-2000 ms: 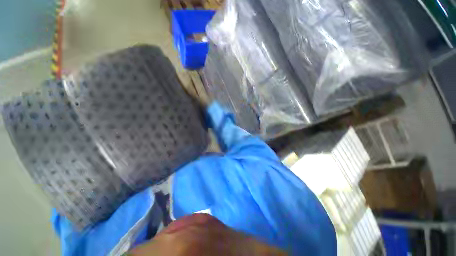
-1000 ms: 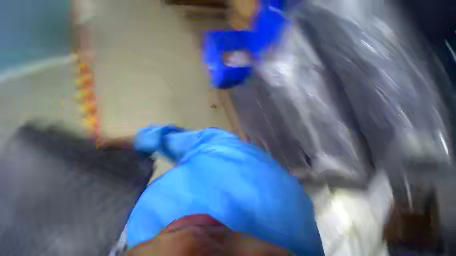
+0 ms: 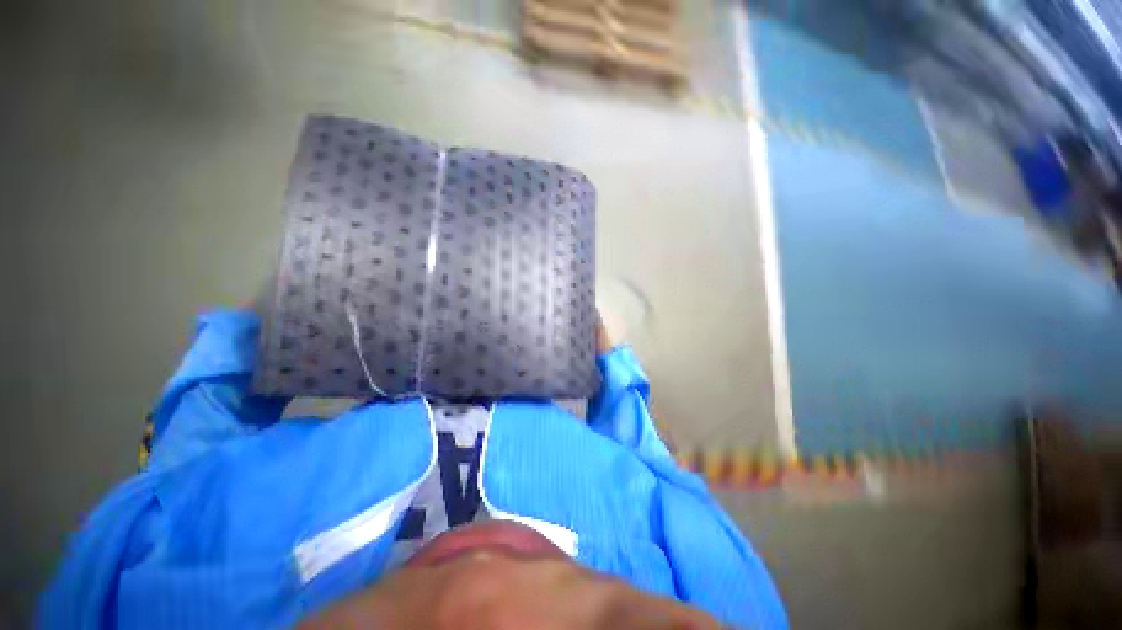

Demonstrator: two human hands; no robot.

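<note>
The grey patterned bundle [image 3: 511,277] is held in front of my chest, off the floor, with rows of small dark marks on its top. White string [image 3: 433,234] runs across its middle, and a loose end lies curled on the left part. My right hand [image 3: 603,332] shows as a small strip of skin at the bundle's right edge, gripping its side; the fingers are mostly hidden. My left hand is hidden at the bundle's left edge; only the blue sleeve [image 3: 222,357] shows clearly.
A wooden pallet [image 3: 603,37] lies on the floor ahead. A blue floor area [image 3: 886,271] with a white border line is at the right, with yellow-red marking tape [image 3: 775,471] near it. A brown object [image 3: 1077,492] stands at the lower right edge. Blurred blue and dark things are at the upper right.
The view has turned away from the film-wrapped stacks and blue bin. The bundle has moved from the lower left to in front of my chest and now appears upright between both arms.
</note>
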